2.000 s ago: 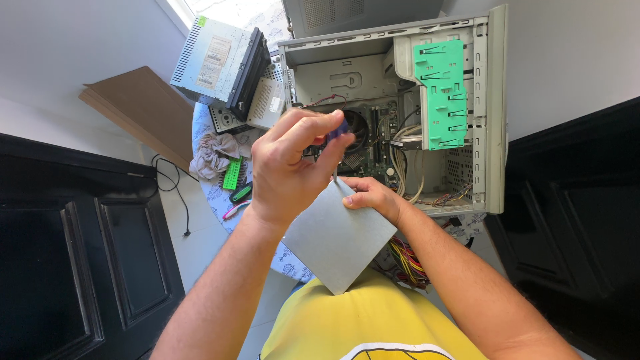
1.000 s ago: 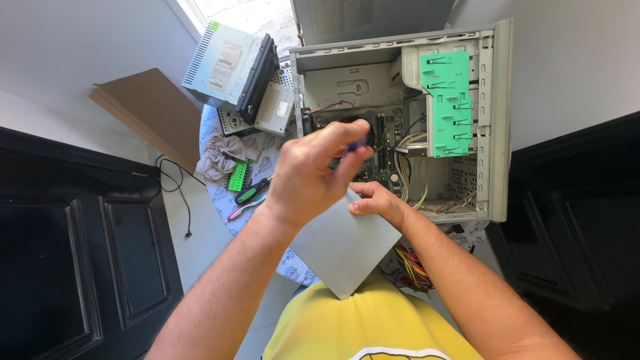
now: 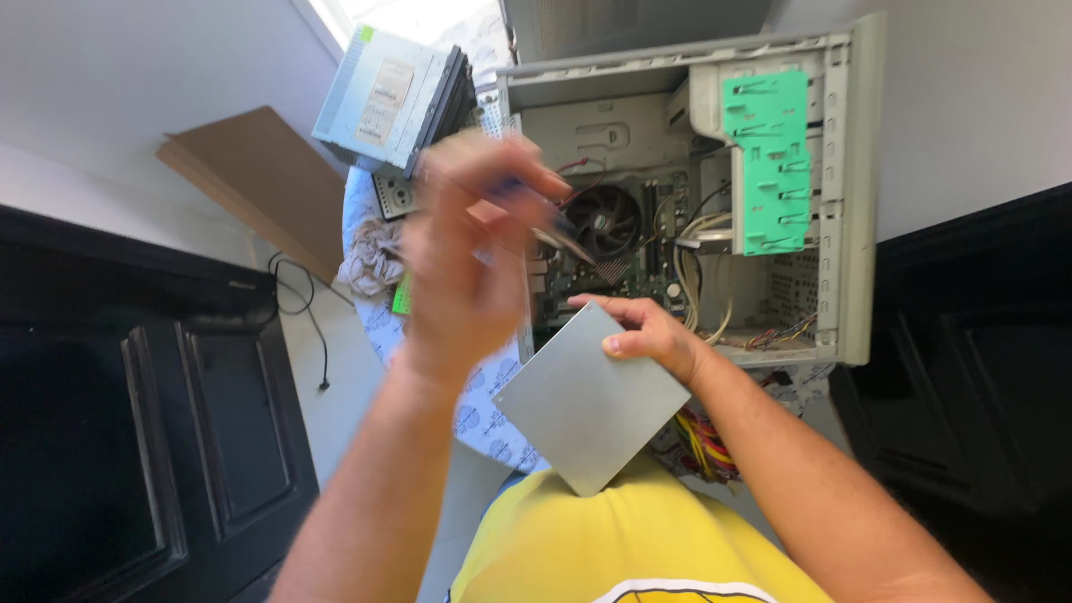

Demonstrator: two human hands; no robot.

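Observation:
A flat grey metal box (image 3: 593,400), perhaps a power supply unit, leans against my yellow shirt with one corner pointing down. My right hand (image 3: 649,335) grips its upper right edge, thumb on the top face. Motion blurs my left hand (image 3: 477,243), raised to the upper left of the box; its fingers close round a screwdriver (image 3: 574,243) with a dark blue handle, the shaft pointing right and down, clear of the box. Behind both hands lies an open computer case (image 3: 854,193) with a cooling fan (image 3: 603,222), a motherboard and a green plastic bracket (image 3: 775,167).
At the upper left an optical drive or similar metal unit (image 3: 385,96) rests on the cloth-covered table (image 3: 486,410). A crumpled rag (image 3: 371,258) and a green piece (image 3: 402,296) lie near the left edge. Coloured cables (image 3: 705,445) hang beside my right forearm. Cardboard (image 3: 260,188) stands left.
My left hand has lifted away from the box's top corner to the upper left, still holding the screwdriver. My right hand keeps its hold on the box.

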